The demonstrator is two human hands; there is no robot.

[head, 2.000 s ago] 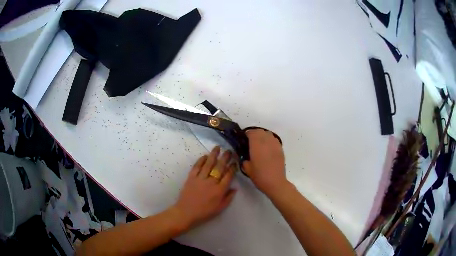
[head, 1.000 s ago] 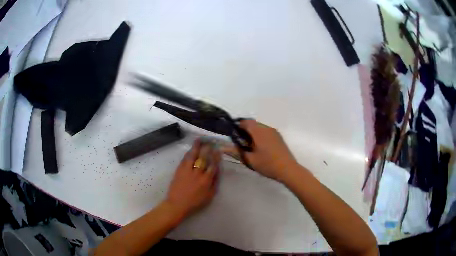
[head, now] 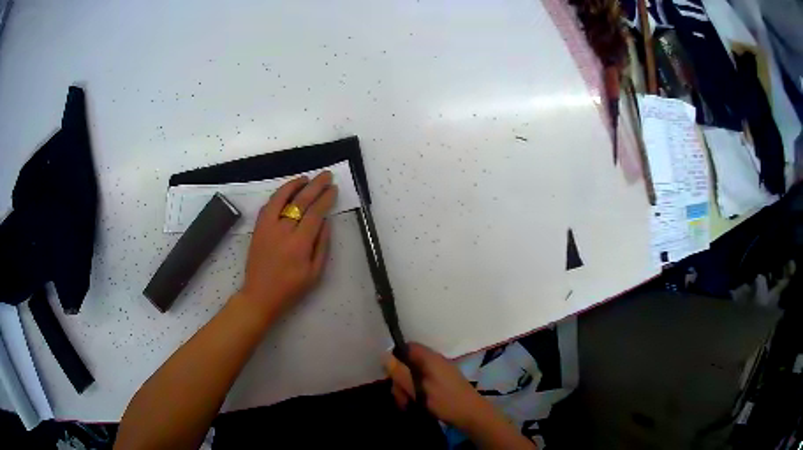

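Observation:
A white paper pattern piece (head: 238,199) lies on a strip of black fabric (head: 264,162), which shows along its far edge and right end. My left hand (head: 290,237), with a yellow ring, presses flat on the pattern's right part. A dark pattern weight (head: 192,253) lies slanted across the pattern's left part. My right hand (head: 431,382), near the table's front edge, holds the shears (head: 380,281) by the handles. The blades point away from me and reach the right end of the fabric. The blade tips are partly hidden at the fabric.
Bunched black fabric (head: 57,198) lies at the far left, beside another dark bar (head: 60,341) and rolled white paper (head: 16,365). A black triangular offcut (head: 573,250) lies at the right. A written sheet (head: 674,180), a feather duster (head: 607,31) and dark cloth lie beyond.
My view has shifted. The shears have turned from pointing left to pointing away from me, now at the fabric's right end. My left hand now lies flat on the pattern, which shows clearly with black fabric under it.

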